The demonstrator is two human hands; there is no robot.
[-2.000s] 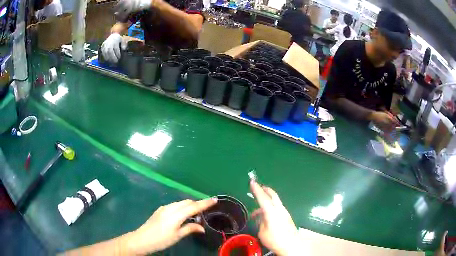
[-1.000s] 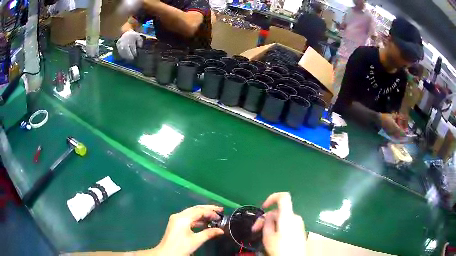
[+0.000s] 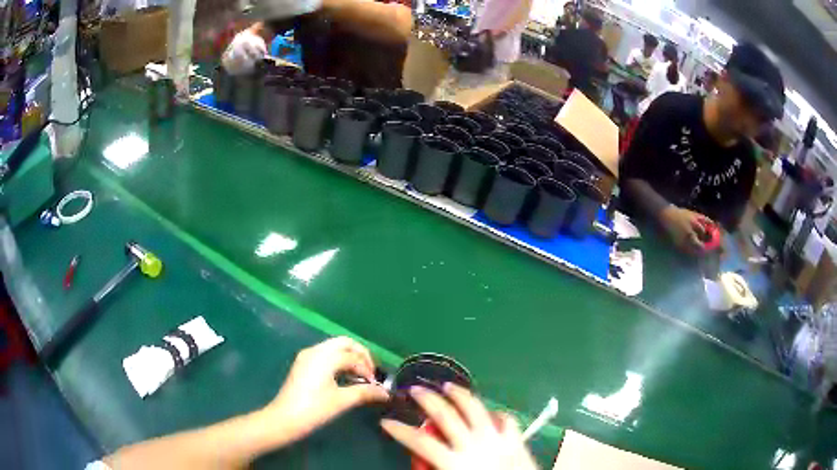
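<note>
A black cylindrical housing (image 3: 433, 369) is at the bottom centre, its round mouth facing up. My left hand (image 3: 335, 386) is at its left side, with thumb and fingertips pinched on a small dark part with a pale bit beside the rim. My right hand (image 3: 473, 431) lies blurred over the near side of the mouth, fingers spread. A red part (image 3: 428, 428) shows partly under the right hand; whether the fingers grip it is unclear. A white wire end (image 3: 543, 418) sticks out to the right of the right hand. The inside of the housing is mostly hidden.
A mallet (image 3: 106, 289), red-handled screwdriver (image 3: 72, 272), wrapped white bundle (image 3: 172, 354) and coiled white cable (image 3: 73, 207) lie left. Cardboard (image 3: 606, 454) is at the near right edge. Rows of black housings (image 3: 436, 165) stand across the belt. A person opposite right holds a red part (image 3: 707, 233).
My right hand has moved from the mouth's right side to across its near side. The red part, in front of the housing earlier, is now partly under it. The white wire end now shows at right.
</note>
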